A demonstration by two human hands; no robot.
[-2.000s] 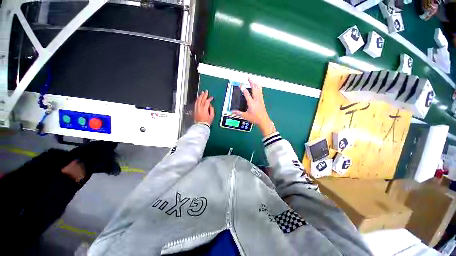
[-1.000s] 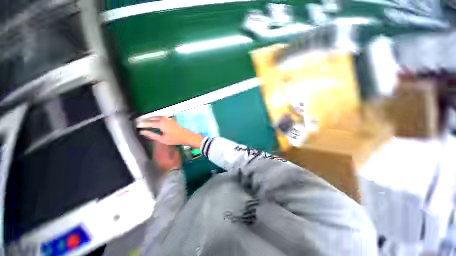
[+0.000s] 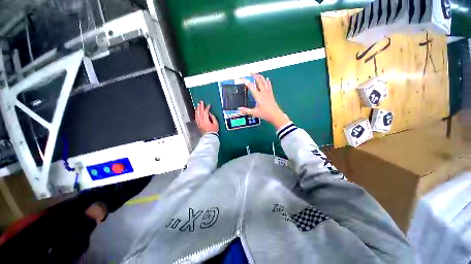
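A digital bench scale (image 3: 242,121) with a lit green display lies on the green bench. A small square box (image 3: 235,97), dark face up, is on its pale blue plate. My right hand (image 3: 265,101) is at the box's right side, fingers at the upper corner and thumb at the lower one, gripping it. My left hand (image 3: 206,118) is empty, fingers apart, left of the scale beside the machine edge. Three small white boxes with black logos (image 3: 375,93) sit on the wooden board (image 3: 348,67).
The white machine (image 3: 170,149) with a black bed and a blue control panel (image 3: 109,168) is at left. A row of striped boxes (image 3: 392,18) is on the board's far end. Brown cartons (image 3: 379,172) and a white stack (image 3: 446,221) are at right. A person's dark sleeve (image 3: 57,221) is lower left.
My right hand has moved from the machine edge back right to the scale, where it now holds a dark-faced box. The dark-faced box by the board's near corner is gone. The view has shifted.
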